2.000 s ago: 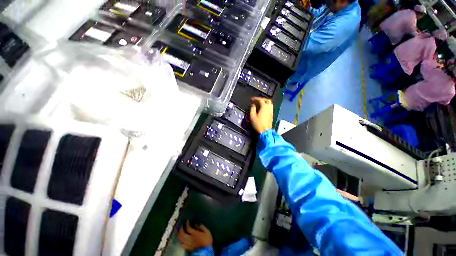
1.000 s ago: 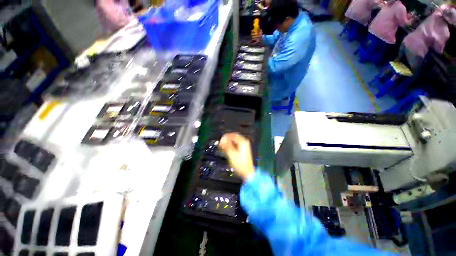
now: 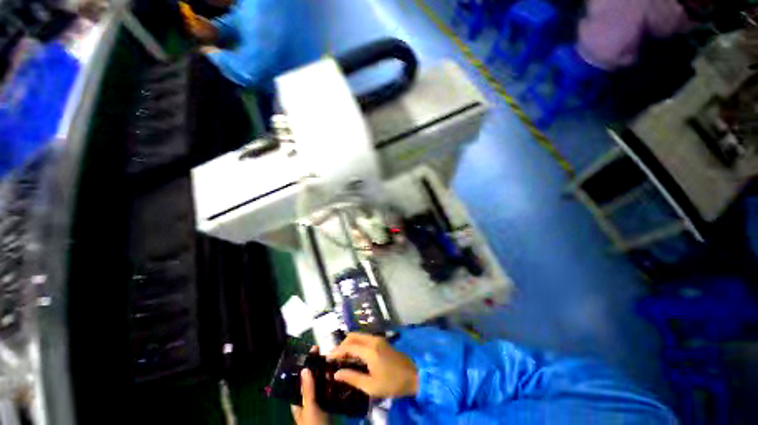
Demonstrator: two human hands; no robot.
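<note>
A dark phone housing [image 3: 287,370] is low in the picture, blurred, with both my hands at it. My left hand [image 3: 308,403] is partly cut off by the bottom edge, its fingers on the housing. My right hand [image 3: 381,366] comes in from the right in a blue sleeve, fingers bent over the housing's upper right part. Whether the dark mass under the fingers is one piece or two is unclear. Just beyond, a fixture [image 3: 359,300] with small bright spots sits on the machine's near slide.
The white machine [image 3: 249,195] stands ahead, with a second dark fixture [image 3: 445,249] on its right side. Black trays [image 3: 162,290] lie along the left. A white paper slip [image 3: 296,315] is beside the machine. A person in a blue smock [image 3: 270,37] is at the top.
The view has swung right to the machine. My right hand has left the tray row and is now at a housing close to me. My left hand has come into view beside it.
</note>
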